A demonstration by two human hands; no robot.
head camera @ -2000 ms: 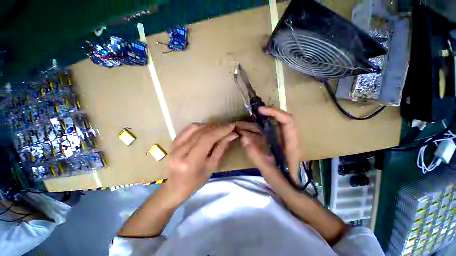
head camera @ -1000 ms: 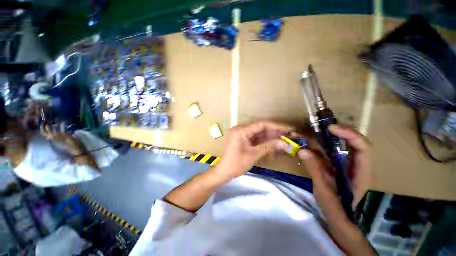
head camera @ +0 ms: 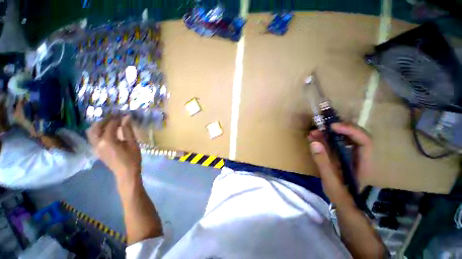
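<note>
My right hand holds the black soldering iron, its metal tip pointing up and away over the cardboard. My left hand is at the near edge of the assembly tray, fingers bent together and blurred; I cannot tell if it holds anything. The tray is crowded with blue, silver and yellow pieces. Two small white batteries lie on the cardboard, one battery farther and the other battery nearer, right of the tray.
Tangled circuit boards lie at the far edge, with a separate blue board to their right. A fume fan and its cable stand at right. A parts bin is below the bench edge. Another person's sleeve is at left.
My left hand has moved from beside my right hand to the tray. The yellow-edged battery and blue board between my hands are no longer seen there. My right hand still holds the iron.
</note>
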